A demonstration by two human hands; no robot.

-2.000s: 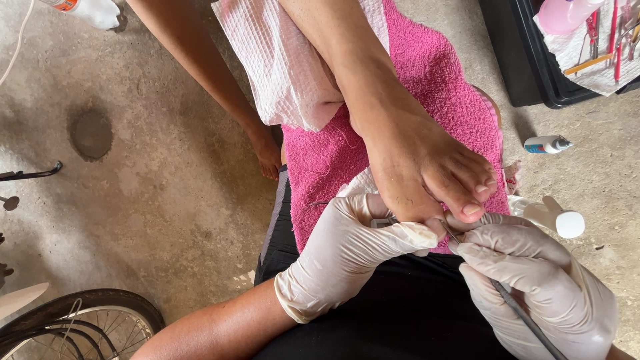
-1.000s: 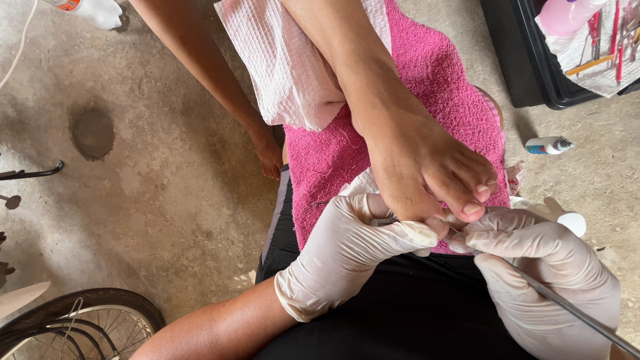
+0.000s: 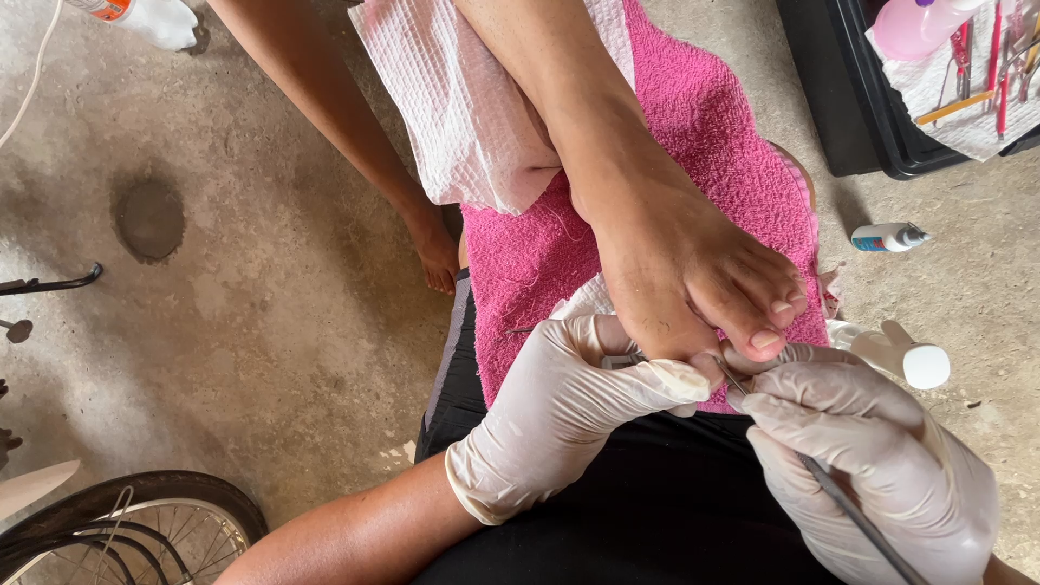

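Note:
Another person's bare foot (image 3: 658,236) rests on a pink terry towel (image 3: 699,97) laid over my lap. My left hand (image 3: 561,406), in a white glove, grips the big toe, with the thumb on top; a thin metal tip sticks out beside its knuckles. My gloved right hand (image 3: 869,455) holds a slim metal nail tool (image 3: 845,500) like a pen, its point at the edge of the big toe. Part of the big toe is hidden by my fingers. White paper towel (image 3: 455,106) lies beside the ankle.
A black tray (image 3: 873,106) at upper right holds a pink bottle (image 3: 918,28) and several tools on paper. A small white bottle (image 3: 886,237) and a clear bottle with a white cap (image 3: 926,366) lie on the concrete floor. A bicycle wheel (image 3: 236,496) is at lower left.
My right hand has shifted slightly and the tool's handle has changed its tilt, first flatter, now steeper again. My left hand keeps its hold on the toe.

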